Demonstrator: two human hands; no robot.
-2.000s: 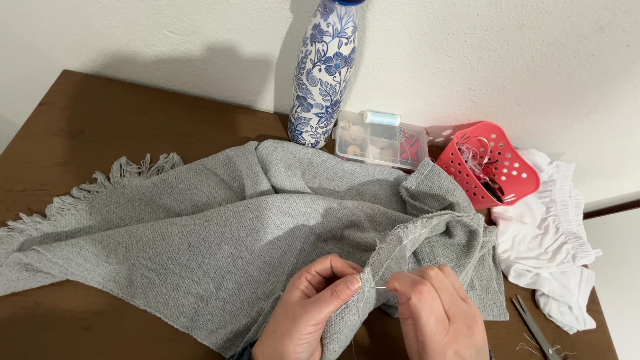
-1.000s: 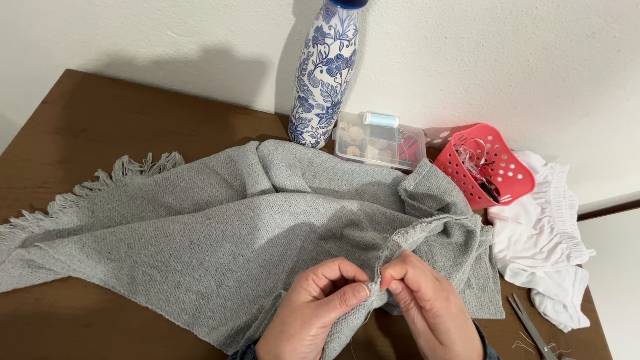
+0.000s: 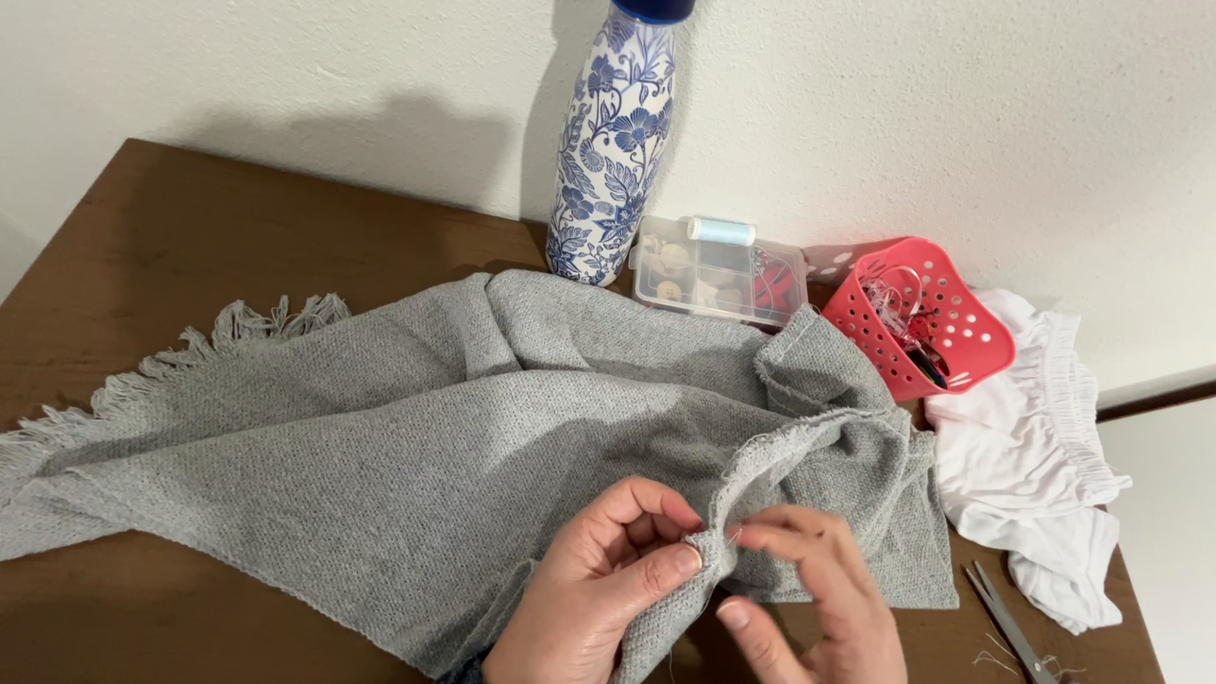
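Observation:
A grey woven cloth (image 3: 380,456) with a fringed left end lies in loose folds on a brown table. My left hand (image 3: 617,579) pinches its raised edge between thumb and forefinger. Just right of that edge is my right hand (image 3: 817,589), thumb spread away from the fingers, forefinger close to the cloth. A small bright sliver by the right fingertips may be a needle or thread; it is too small to tell. Loose thread hangs below the held edge.
A floral bottle (image 3: 613,142) stands against the wall, beside a clear compartment box (image 3: 717,304) of buttons with a light blue thread spool (image 3: 722,232) on top. Rightward are a red perforated basket (image 3: 969,332), a white gathered garment (image 3: 1016,427), scissors (image 3: 1009,622) and thread scraps.
My right thumb and forefinger, together at the cloth edge one second ago, have come apart. My left hand still pinches the edge.

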